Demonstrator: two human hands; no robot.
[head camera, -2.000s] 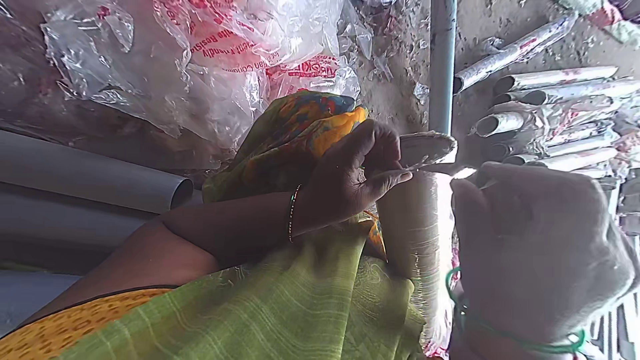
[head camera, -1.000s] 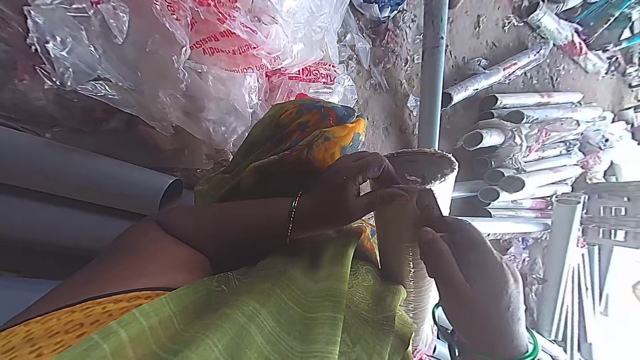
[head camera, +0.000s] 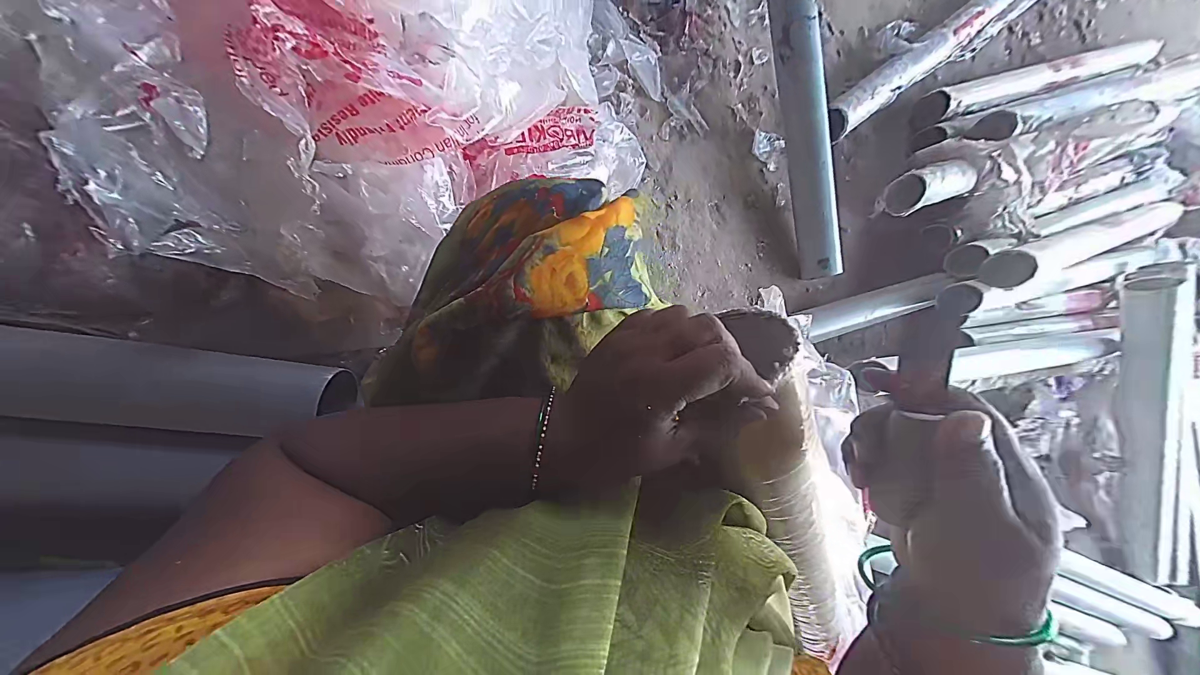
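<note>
At the centre my left hand (head camera: 666, 384) bends its fingers over the rim of a pale roll (head camera: 778, 469), an open-ended tube that looks wound with fine strands. The roll stands against the green cloth (head camera: 525, 572) over my lap. What lies under the left fingertips is hidden. To the right of the roll, apart from it, my right hand (head camera: 966, 497) holds a flat dark tool (head camera: 926, 361) between thumb and fingers, its end pointing up in the view. The tool is blurred, so its exact kind cannot be told.
Crumpled clear plastic wrap (head camera: 375, 122) with red print lies at the upper left. Large grey pipes (head camera: 169, 380) are at the left. A narrower grey pipe (head camera: 808, 141) lies beyond the roll, and many pale tubes (head camera: 1078, 253) are heaped on the dirt floor at the right.
My right hand was at the roll's rim beside my left hand; it is now away to the right, holding the flat dark tool. My left hand has stayed at the rim.
</note>
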